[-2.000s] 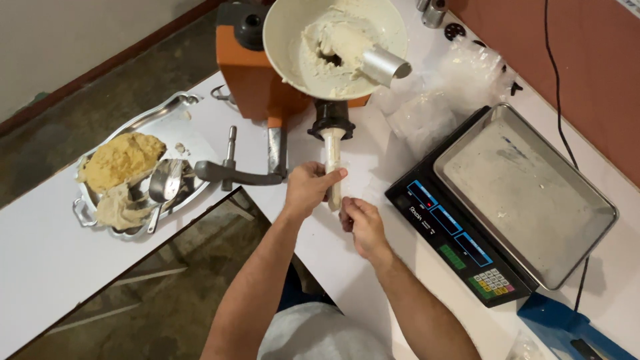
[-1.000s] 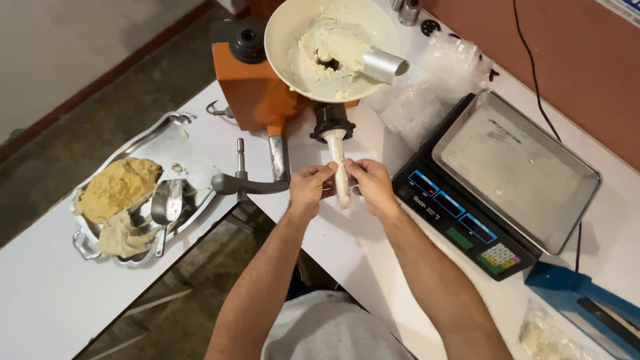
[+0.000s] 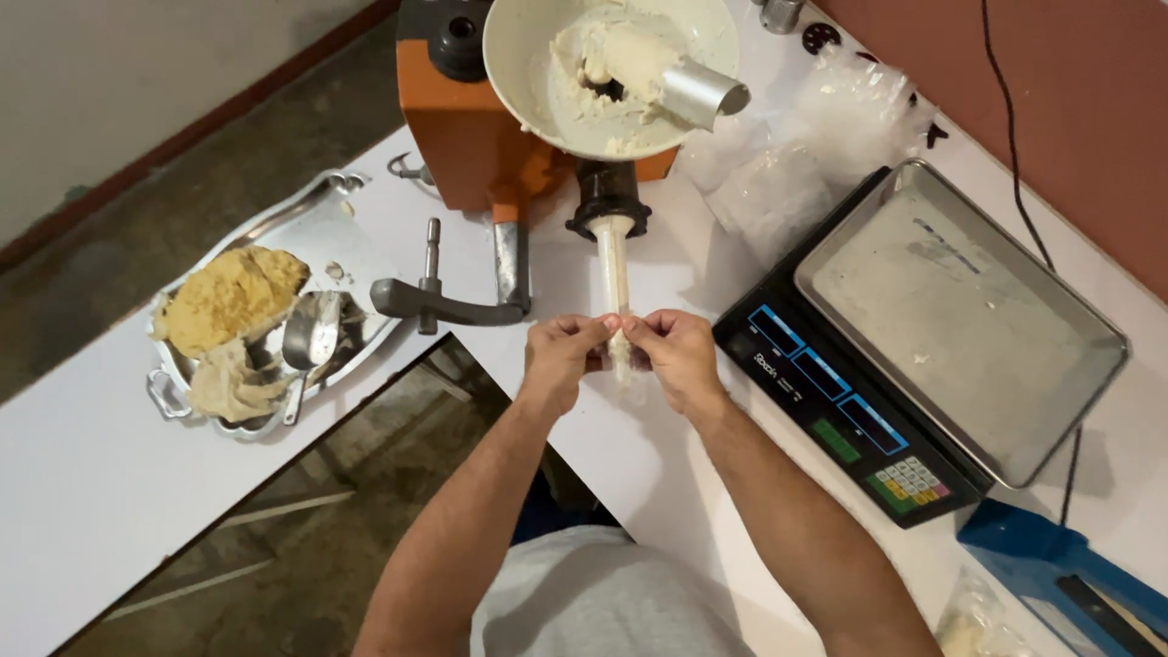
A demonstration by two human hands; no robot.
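A clear casing with pale dough-like filling [image 3: 614, 274] hangs over the stuffing tube of an orange grinder [image 3: 456, 137] and runs down toward me. My left hand [image 3: 561, 356] pinches the casing from the left near its lower part. From the right, my right hand [image 3: 677, 356] pinches it at the same height, the thumbs almost meeting. Below the fingers dangles a loose, partly filled end. On top of the grinder, a cream bowl [image 3: 511, 82] holds more pale paste and a metal cylinder [image 3: 703, 94].
Left of the crank handle [image 3: 447, 308], a silver tray [image 3: 265, 228] bears yellow dough [image 3: 233, 297], pale dough [image 3: 233, 388] and a metal scoop [image 3: 310, 333]. To the right are a digital scale [image 3: 958, 319], plastic bags [image 3: 794, 173] and a blue sealer-like device [image 3: 1049, 557].
My right hand has come up from lower on the casing to sit beside my left, and both now pinch it. Compared with a second ago, the hands are closer together.
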